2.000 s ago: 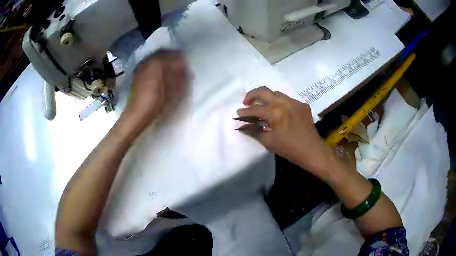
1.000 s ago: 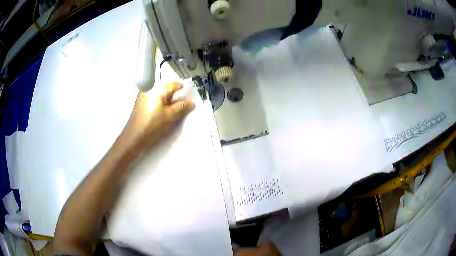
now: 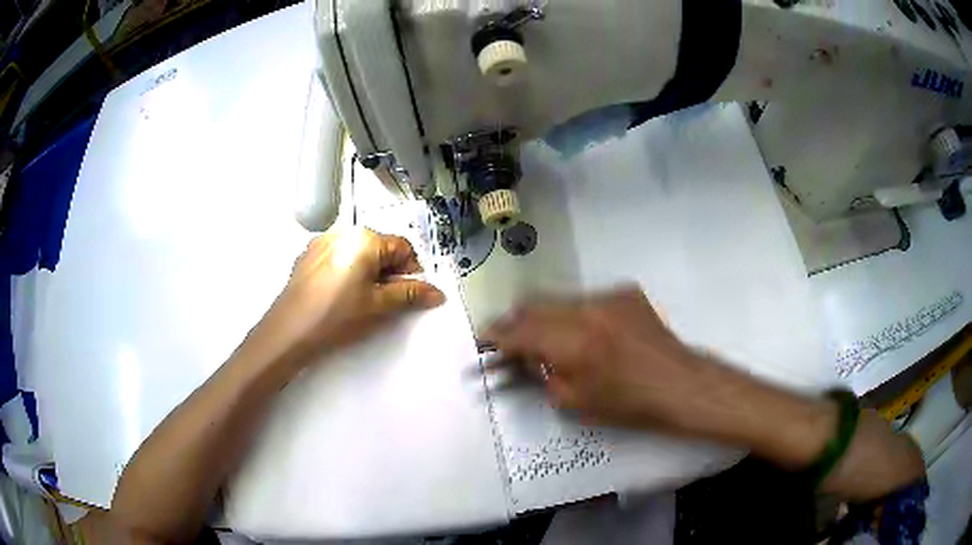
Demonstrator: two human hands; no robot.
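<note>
A white fabric piece (image 3: pixel 384 426) lies on the machine table, its right edge running from the presser foot (image 3: pixel 442 229) towards the table's front. My left hand (image 3: pixel 357 282) is on this fabric just in front of and left of the foot, thumb and fingers bent on the cloth near its edge. My right hand (image 3: pixel 597 346) is blurred, right of the fabric edge. Dark thread snips (image 3: pixel 517 370) show as a blurred streak at its fingers. The needle tip cannot be made out.
The white Juki machine head (image 3: pixel 576 64) stands at the top, with a white tube (image 3: pixel 320 160) left of the needle. A second white cloth (image 3: pixel 682 234) lies under the machine arm. Blue cloth (image 3: pixel 43 213) is at the far left, a yellow strip (image 3: pixel 922 389) at the right front.
The first fabric was lifted from the lap side and now lies at the foot. Since one second ago, my right hand has come up from the bottom edge; my left hand stays near the foot.
</note>
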